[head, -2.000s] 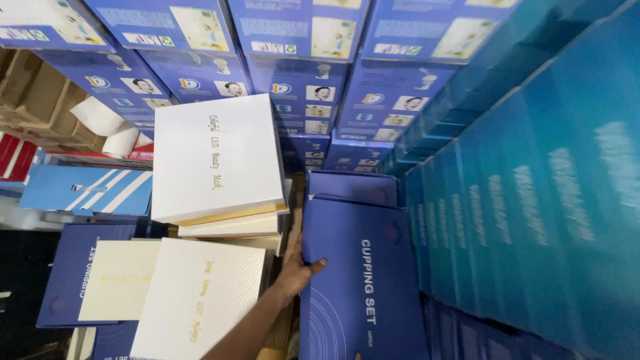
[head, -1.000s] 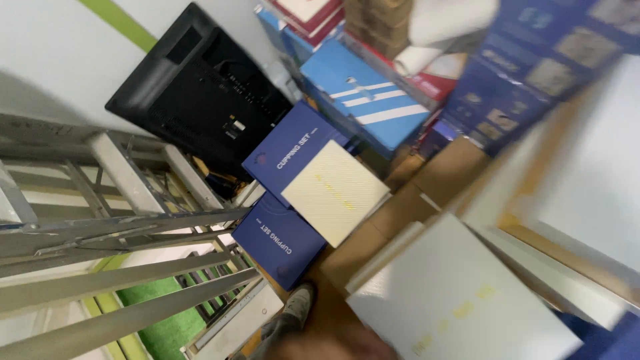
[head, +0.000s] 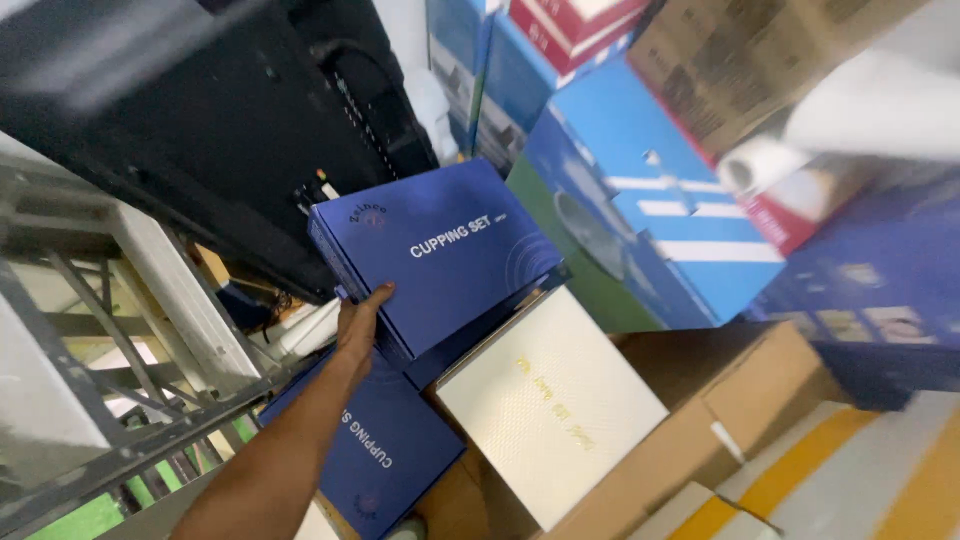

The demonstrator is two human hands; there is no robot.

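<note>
My left hand [head: 364,319] grips the left long edge of a blue cardboard cupping set box [head: 450,255], its thumb on the lid and its other fingers at the side, partly hidden. That box lies tilted over another dark blue box [head: 457,349], of which only a strip shows. Below my wrist is a second cupping set box [head: 397,450], partly covered by my forearm. A cream textured box [head: 551,405] with gold lettering sits just right of the held box. My right hand is out of view.
A black flat-screen device [head: 225,127] leans at upper left, above a metal ladder [head: 180,300]. Blue striped boxes [head: 667,187], a white roll [head: 757,169] and brown cartons [head: 757,382] stand at right. White boxes with yellow bands [head: 832,465] fill the lower right corner.
The view has swung left from the large shelf stacks. My left hand, at a cupping set box beside the white boxes two seconds ago, now holds one beside the black device.
</note>
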